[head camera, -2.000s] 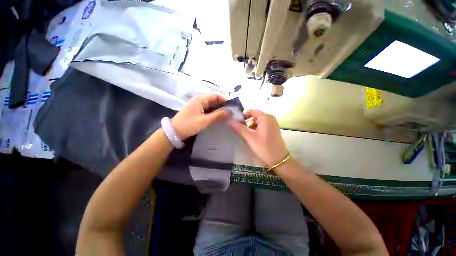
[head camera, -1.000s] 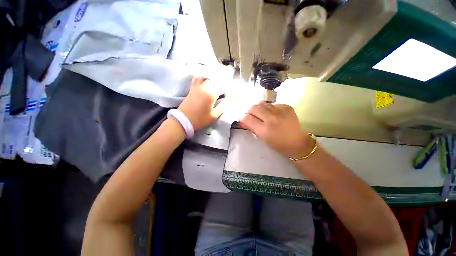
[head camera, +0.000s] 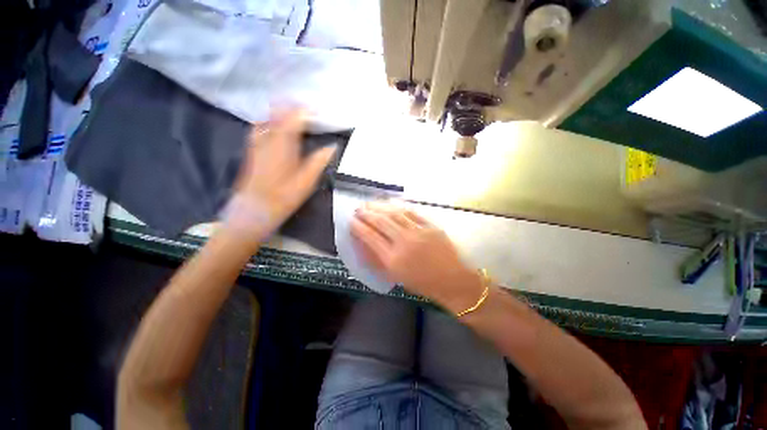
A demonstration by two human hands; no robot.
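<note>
A garment panel, dark grey (head camera: 181,143) with a light-grey part (head camera: 210,63), lies on the table left of the sewing machine (head camera: 521,76). My left hand (head camera: 282,168), blurred, is over the dark cloth with its fingers apart. My right hand (head camera: 408,252) lies on a small light-grey piece (head camera: 351,239) with a dark strip along its top, near the table's front edge. I cannot tell whether its fingers grip the piece. The presser foot area (head camera: 425,113) is behind both hands, in bright glare.
White printed sacks (head camera: 71,206) and dark cloth strips (head camera: 35,109) lie at the far left. A yellow-green marker (head camera: 730,264) is at the right table end. The green ruler-marked edge (head camera: 589,317) runs along the front. A dark side surface (head camera: 220,361) is below left.
Both hands have moved away from the needle area, my left hand leftward and my right hand toward the front edge. The small light-grey piece now lies turned under my right hand. The panel has shifted.
</note>
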